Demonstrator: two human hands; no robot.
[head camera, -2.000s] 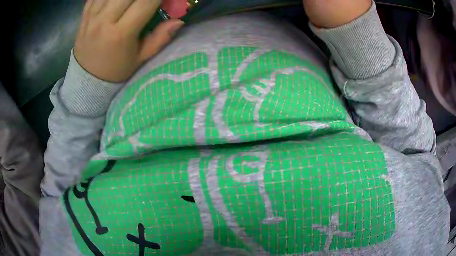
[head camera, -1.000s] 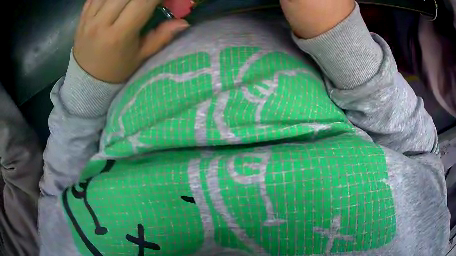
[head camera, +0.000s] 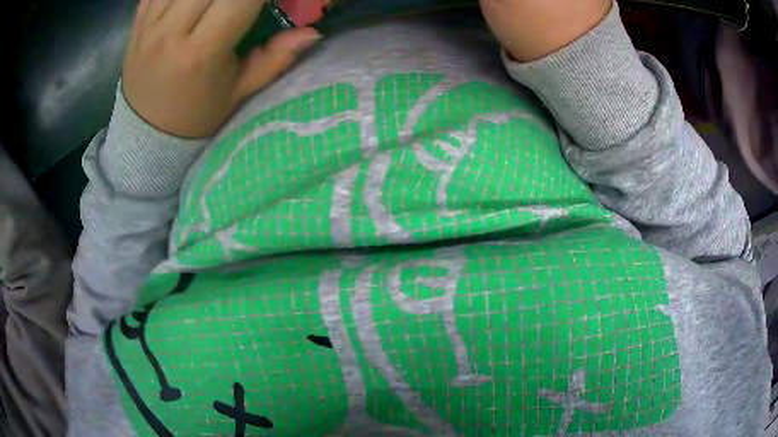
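My left hand (head camera: 200, 64) is at the top left, its fingertips cut off by the top edge and its thumb stretched to the right. Beside the thumb, a small red-pink end of a unit (head camera: 300, 10) shows at the top edge, with a dark, shiny edge on its left. The rest of the unit is out of the picture. Whether my left fingers grip it cannot be seen. My right hand (head camera: 550, 24) is at the top right; only its wrist side shows, and its fingers are beyond the top edge.
The dark green bench (head camera: 72, 77) shows at the upper left, and its edge runs along the top right. My grey sweatshirt with a green grid print (head camera: 512, 324) fills most of the view. Dull-coloured clothing (head camera: 30, 256) shows at the left rim, and more fabric at the right rim.
My right hand and sleeve have moved left from two seconds ago. My left hand has shifted very slightly. Less of the red-pink end shows than at first.
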